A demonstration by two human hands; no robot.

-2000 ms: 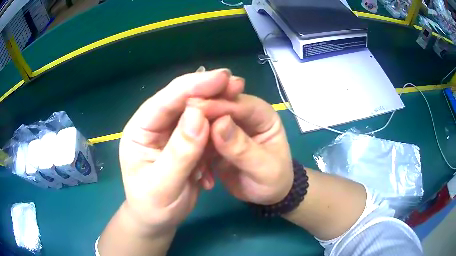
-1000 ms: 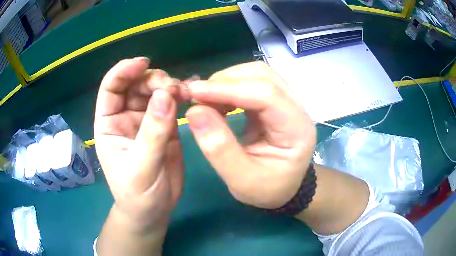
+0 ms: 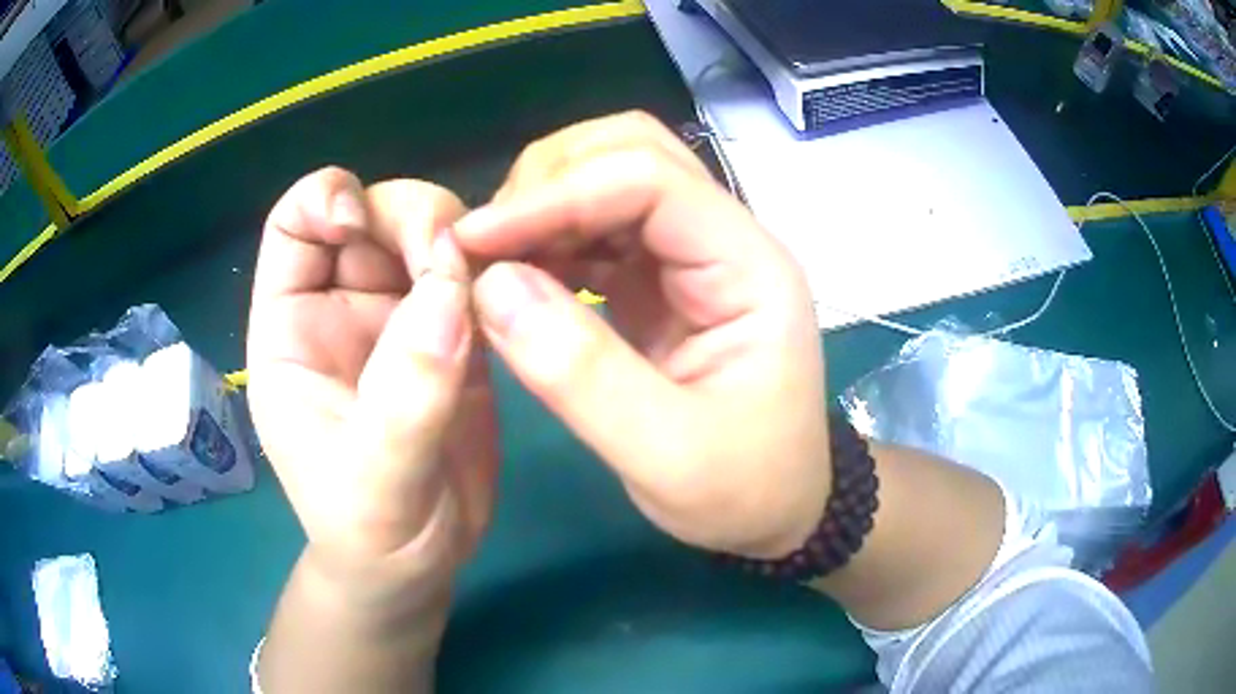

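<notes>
My left hand and my right hand are raised in the middle of the view, palms partly towards me. Thumb and forefinger of each hand are pinched, and the fingertips of both hands meet. Whether something small is between the fingertips cannot be made out. A bagged group of packs, white blocks with blue oval ends in loose clear film, stands at the left. A stack of empty poly bags lies at the right, beyond my right wrist.
A digital weighing scale stands on a white board at the upper right. A white cable loops nearby. A small white stack lies at lower left. A dark green conveyor with yellow edges runs behind my hands.
Both hands have moved left from the earliest frame and opened apart at the palms. Since the second frame my right hand has shifted slightly up and left, and the fingertips now meet.
</notes>
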